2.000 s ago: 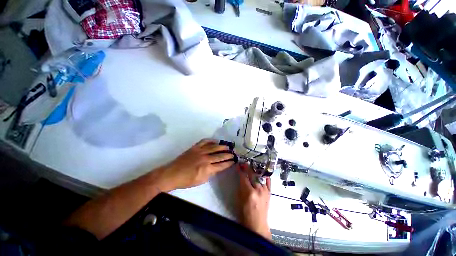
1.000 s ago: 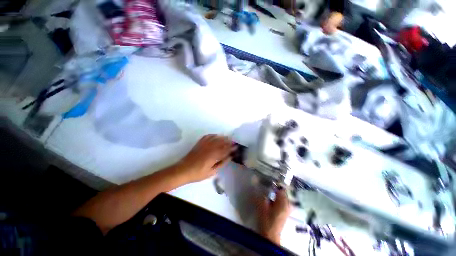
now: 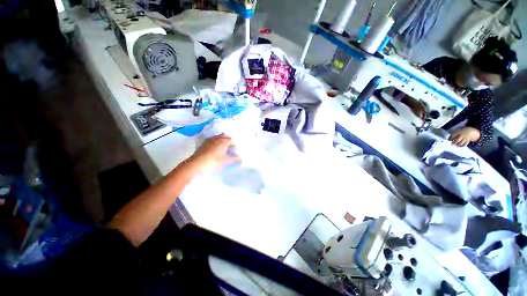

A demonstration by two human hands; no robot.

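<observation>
My left hand (image 3: 216,152) is stretched out over the left part of the white table, its fingers at pale cloth beside a curved grey cut panel (image 3: 245,178). Glare washes out the fingertips, so I cannot tell if they grip anything. A light grey piece with a dark square label (image 3: 270,125) lies just beyond the hand, against the bundle. My right hand is out of the picture. The white sewing machine head (image 3: 358,245) stands at the lower right, cut off by the bottom edge.
A grey bundle with red checked fabric (image 3: 269,81) lies at the back. Blue material (image 3: 195,128) and black-handled scissors (image 3: 167,104) are at the left. Another machine with a grey motor (image 3: 164,62) stands beyond. A person (image 3: 471,98) works at a machine opposite.
The view has swung to the left. My left hand has moved from beside the needle to the panel at left. My right hand has gone out of view. The dark-labelled piece now shows by the bundle.
</observation>
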